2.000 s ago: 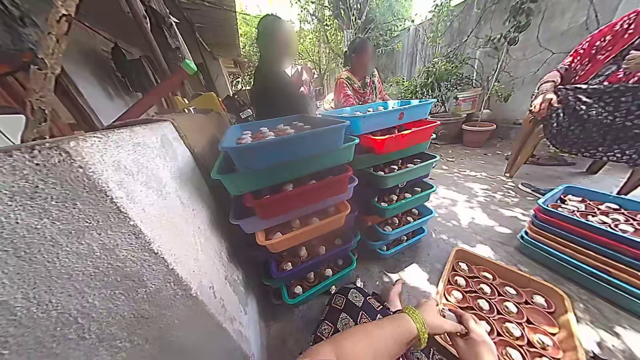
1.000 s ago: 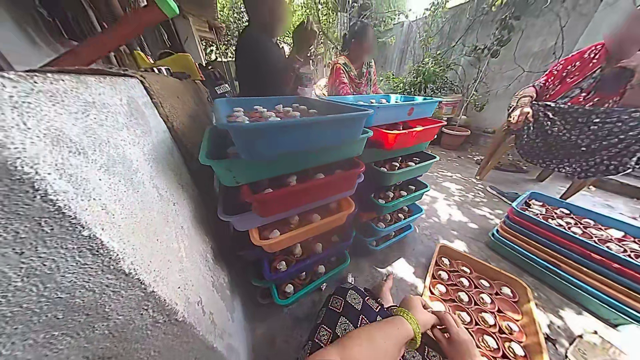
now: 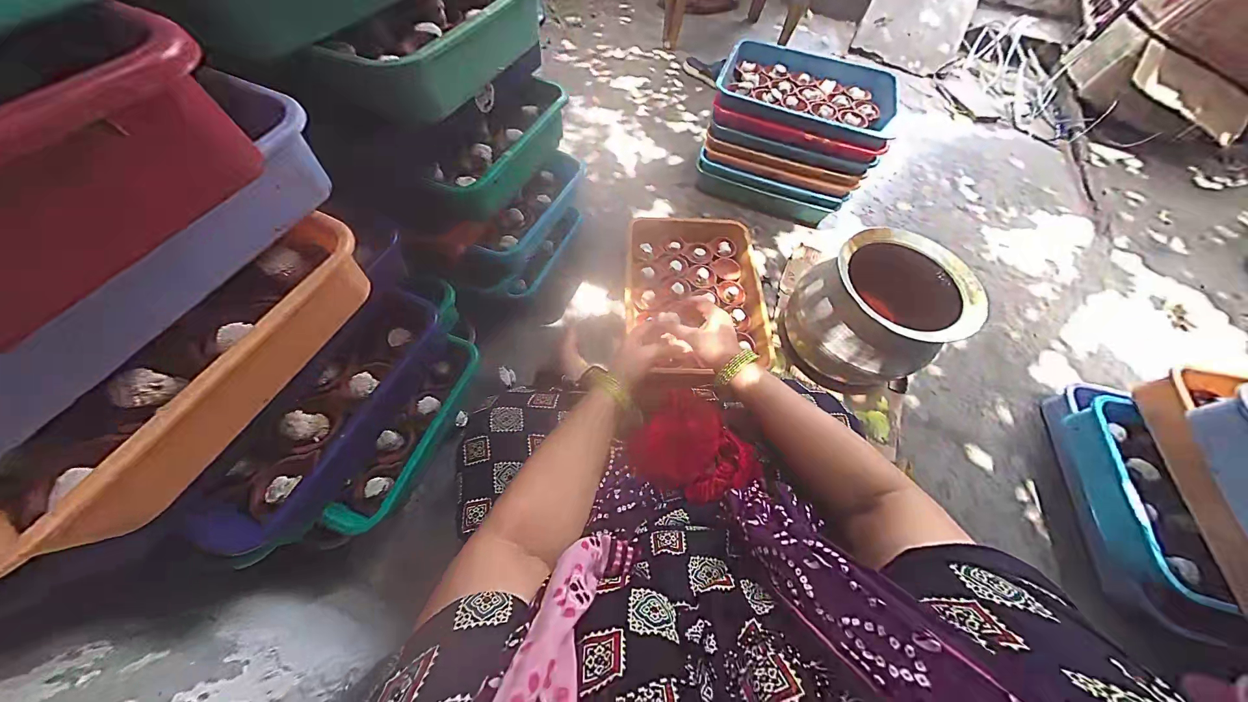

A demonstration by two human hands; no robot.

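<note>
An orange plastic tray (image 3: 763, 322) lies in front of my lap, filled with small brown cups (image 3: 724, 268), most with a white lump on top. My left hand (image 3: 645, 349) and my right hand (image 3: 710, 336) meet over the near part of this tray. Their fingers are bent close together; glare and blur hide whether anything is between them. Just right of the tray is a round metal pot (image 3: 848, 327) with dark reddish-brown content. A bright red cloth or bundle of thread (image 3: 687, 444) lies on my lap below my hands.
Tall stacks of coloured plastic trays (image 3: 263, 361) stand close on the left. A shorter stack with a blue top tray (image 3: 814, 122) is beyond the pot. More trays (image 3: 1102, 439) stand at the right. Chair legs (image 3: 675, 21) show at the top, and sunlit concrete floor lies around.
The view has swung down and to the right, bringing the metal pot and the right-hand trays into sight. Both hands remain at the orange tray.
</note>
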